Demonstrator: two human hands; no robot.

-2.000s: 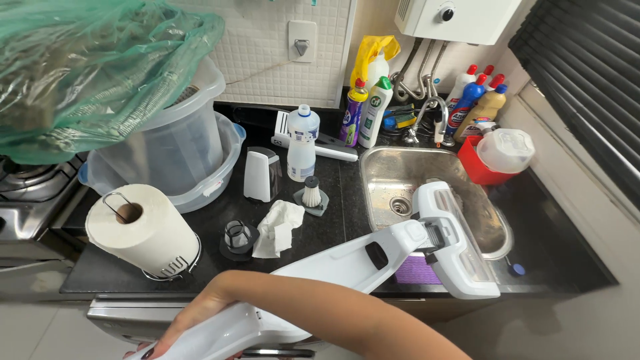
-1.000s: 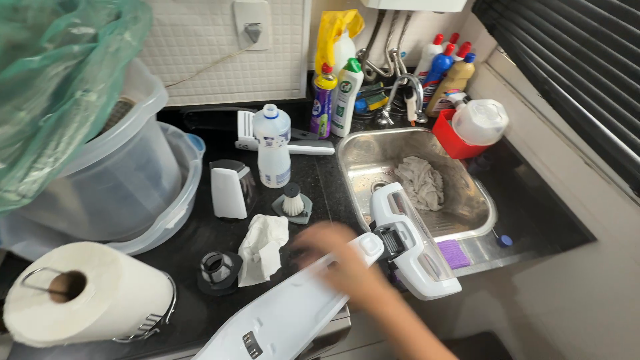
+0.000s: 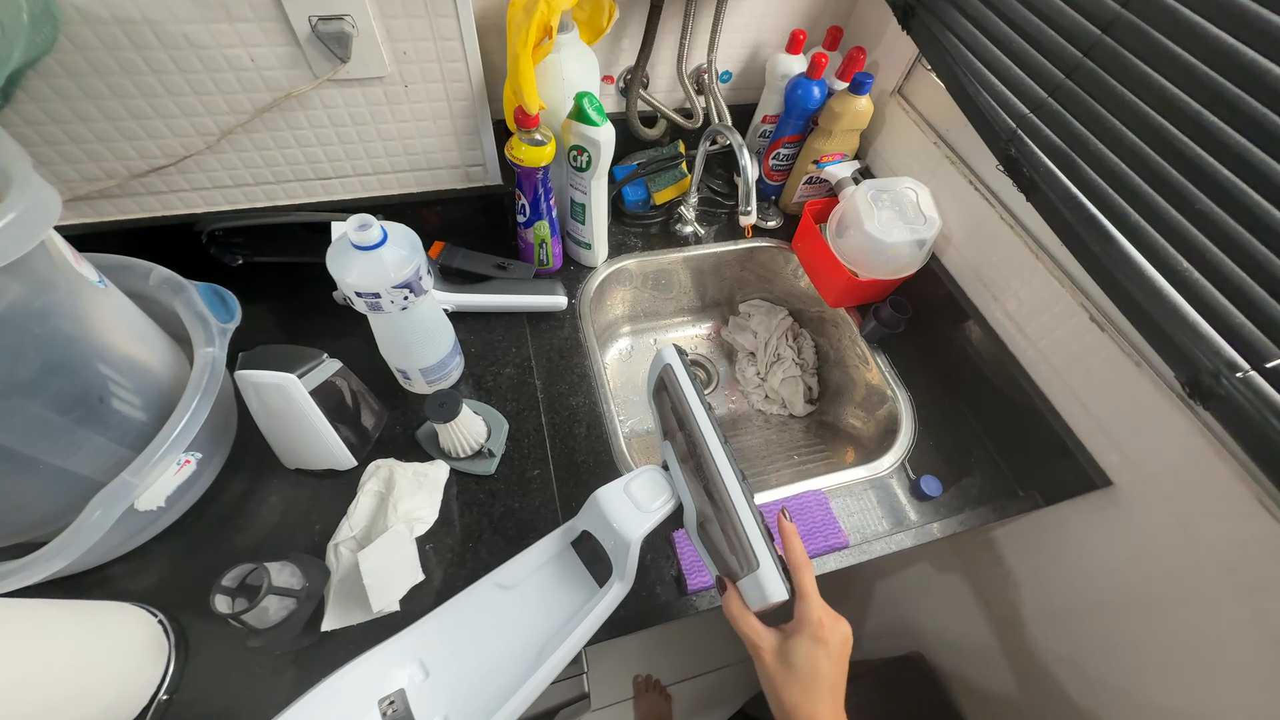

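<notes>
My right hand grips the near end of the floor head of a white upright vacuum, its thumb and fingers on either side. The head stands tilted on its edge over the left front part of the sink. Its long white body runs down to the bottom left, out of view. My left hand is not in view. Left of the vacuum, on the black counter, lie a crumpled paper towel, a pleated filter, a mesh filter cup and a white and dark dust container.
The steel sink holds a wet grey cloth. A purple cloth lies at its front edge. A white bottle, cleaning bottles, a faucet and a red caddy stand behind; clear plastic tubs are at left.
The floor head has turned onto its edge. My right hand has moved from near the joint to the head's near end. The grey cloth lies in the sink, where two seconds ago none shows.
</notes>
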